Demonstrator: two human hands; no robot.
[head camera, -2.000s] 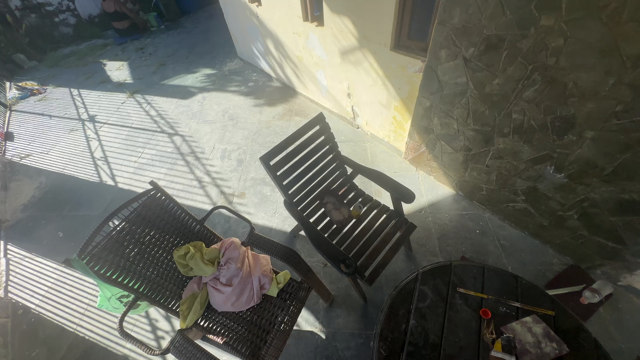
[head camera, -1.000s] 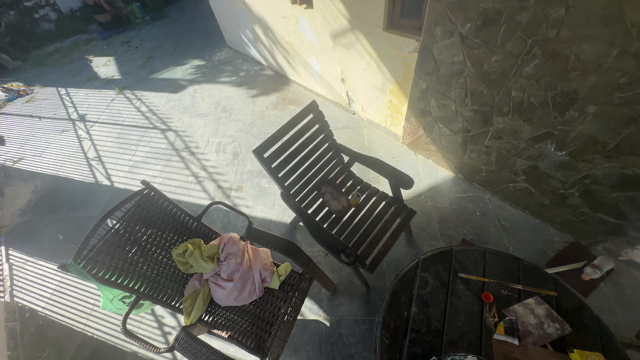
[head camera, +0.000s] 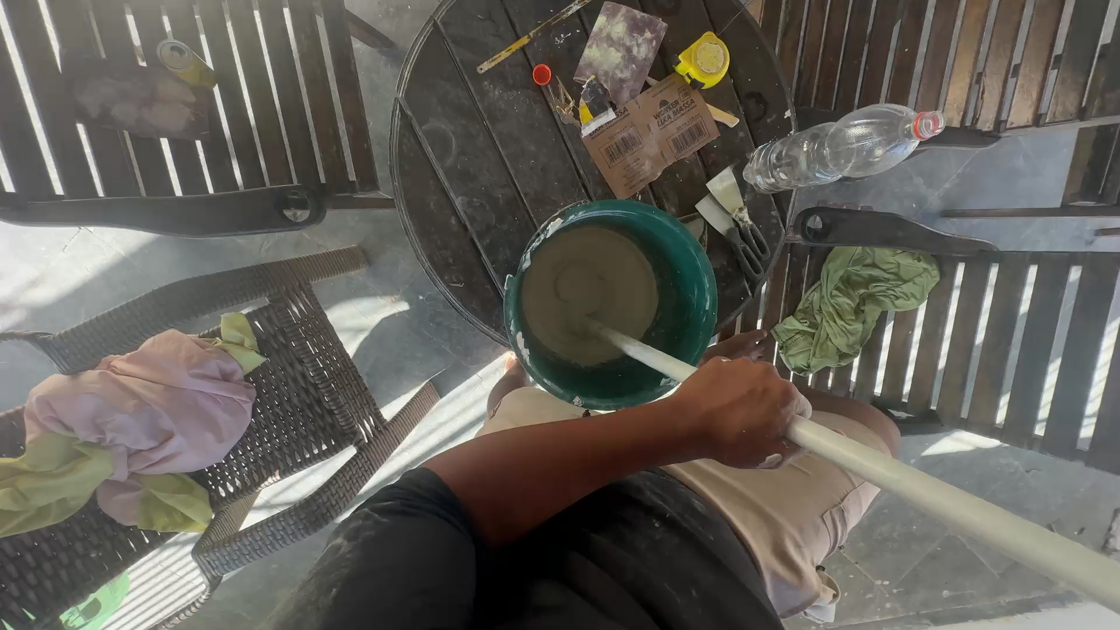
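My left hand (head camera: 744, 413) is closed around a long pale pole (head camera: 932, 490), which slants down into a green plastic bucket (head camera: 691, 289). Its lower end stands in grey-brown wet mix (head camera: 591, 280) marked with swirls. The bucket overlaps the near edge of the round dark table in view; what it rests on cannot be told. Dried pale splashes mark its rim. The pole's upper end runs out of frame at lower right. My right hand is not seen. Skin shows beside the bucket's lower right rim, partly hidden by the pole and hand, probably my leg or foot.
The round slatted table (head camera: 472, 175) holds a yellow tape measure (head camera: 703, 60), putty knives (head camera: 737, 223), cardboard (head camera: 649, 136) and a red cap (head camera: 542, 74). A plastic bottle (head camera: 840, 149) lies at its right. Chairs stand both sides, with pink cloth (head camera: 166, 398) and green cloth (head camera: 862, 302).
The view has swung down and right to the table. The bucket, the pole and my left hand are now in sight; neither earlier frame shows them plainly.
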